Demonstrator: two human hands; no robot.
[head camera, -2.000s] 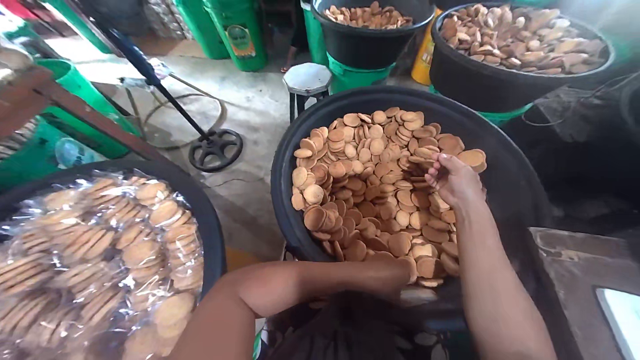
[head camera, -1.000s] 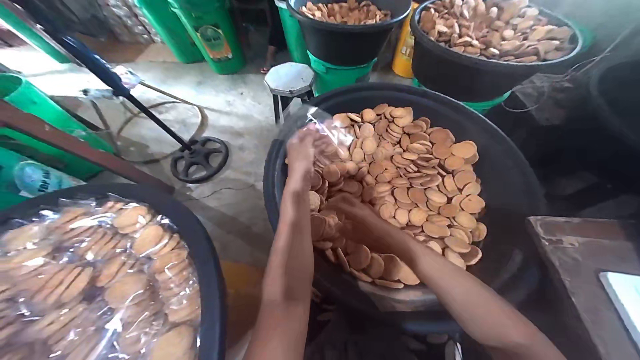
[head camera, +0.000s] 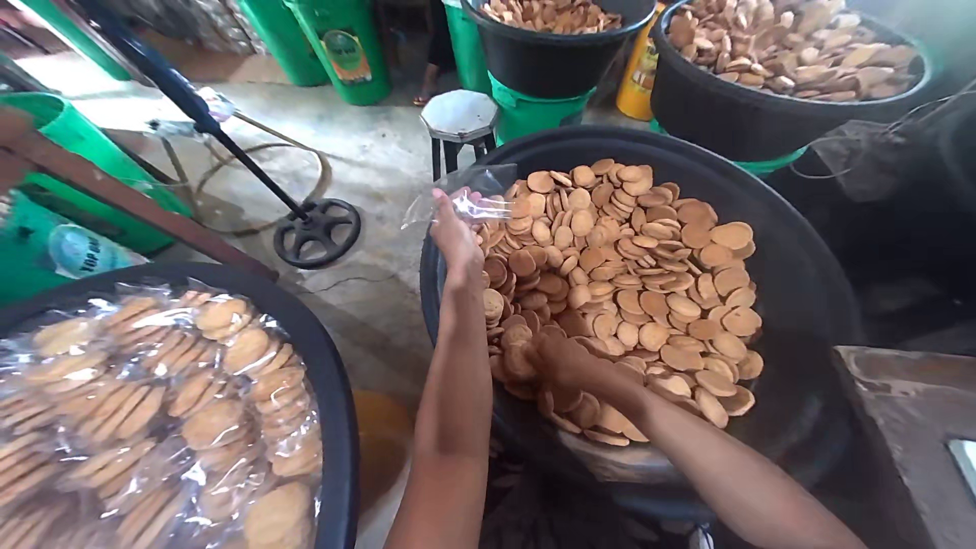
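Round brown biscuits (head camera: 633, 252) fill much of a large black tub (head camera: 808, 305) in front of me. At the tub's upper left rim, my left hand (head camera: 456, 229) holds a clear plastic bag (head camera: 476, 200) whose film spreads over the nearest biscuits. My right hand (head camera: 560, 358) is down among the biscuits at the lower left of the pile. Biscuits lie around its fingers, which are blurred and partly hidden, so its grip cannot be made out.
A second black tub (head camera: 335, 381) at left holds clear bags of biscuits (head camera: 221, 423). Behind stand an octagonal-topped stool (head camera: 459, 116), two more biscuit tubs (head camera: 526, 57) (head camera: 762, 114) and green bins (head camera: 343, 53). A black pole with a wheel-shaped base (head camera: 316, 232) stands left; a brown tabletop edge (head camera: 900, 412) is at right.
Two seconds ago my right hand was at the pile's upper right and my left at its lower edge. The left is now at the upper left with the bag, the right at the lower left.
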